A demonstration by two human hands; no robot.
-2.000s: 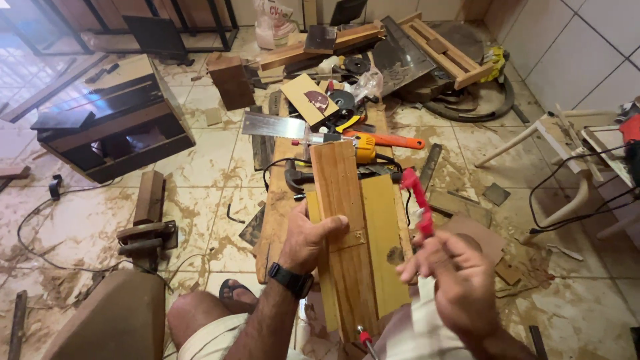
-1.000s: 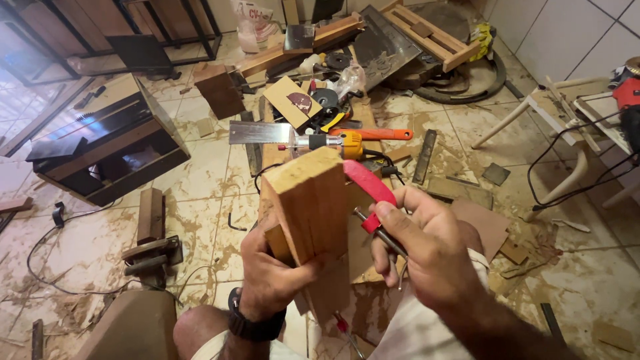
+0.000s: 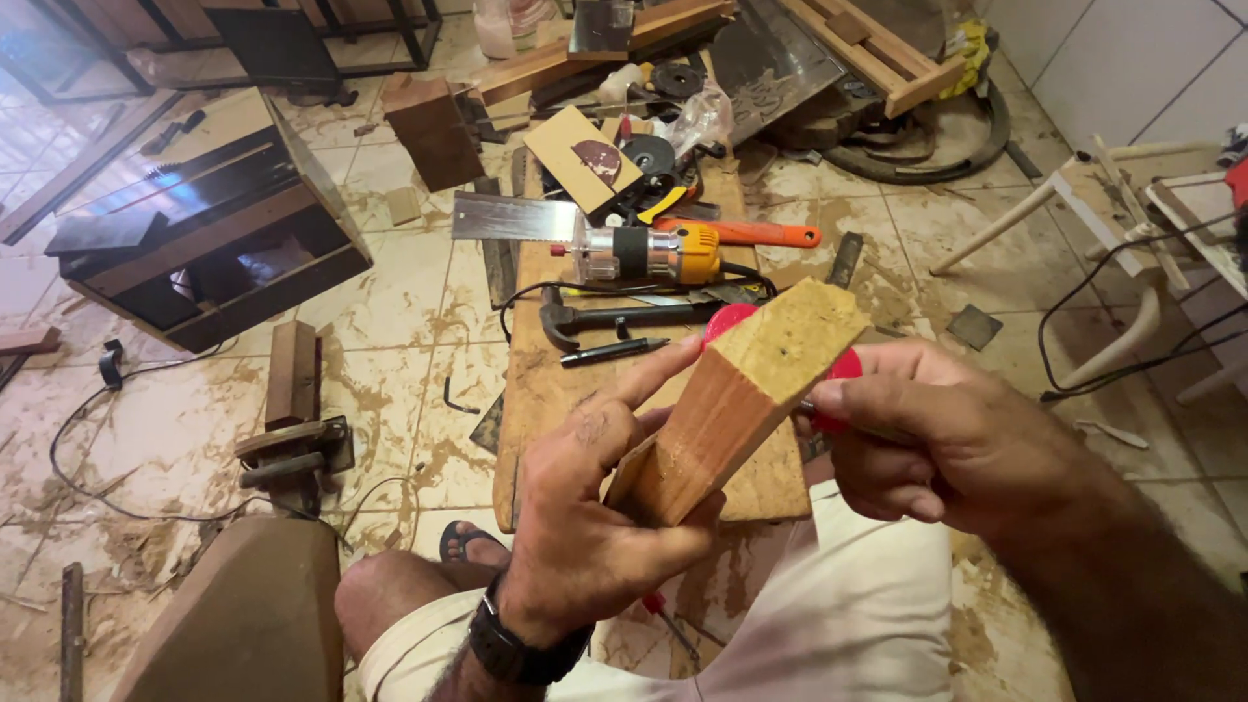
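Observation:
My left hand (image 3: pixel 604 497) grips a wooden piece (image 3: pixel 721 419) made of joined boards, tilted with its rough yellowish end up toward me. My right hand (image 3: pixel 926 419) holds a red clamp (image 3: pixel 844 382) against the wood's right side; part of its red frame shows behind the end of the wood. A second red-tipped clamp part (image 3: pixel 655 603) shows below my left hand. On the wooden bench (image 3: pixel 546 429) beyond lie a hammer (image 3: pixel 634 314), a black pen or marker (image 3: pixel 614 352) and a yellow-and-silver router (image 3: pixel 648 253).
Farther along the bench are a saw blade (image 3: pixel 515 215), an orange-handled tool (image 3: pixel 760 234) and sanding discs. A dark-fronted wooden box (image 3: pixel 224 224) and a wood block in a vise (image 3: pixel 292 453) stand left. A chair frame (image 3: pixel 1121 214) and cables are at right; sawdust covers the floor.
The wooden piece has tipped so its end faces me, after lying lengthwise two seconds ago. My right hand has brought the red clamp from beside the wood onto it.

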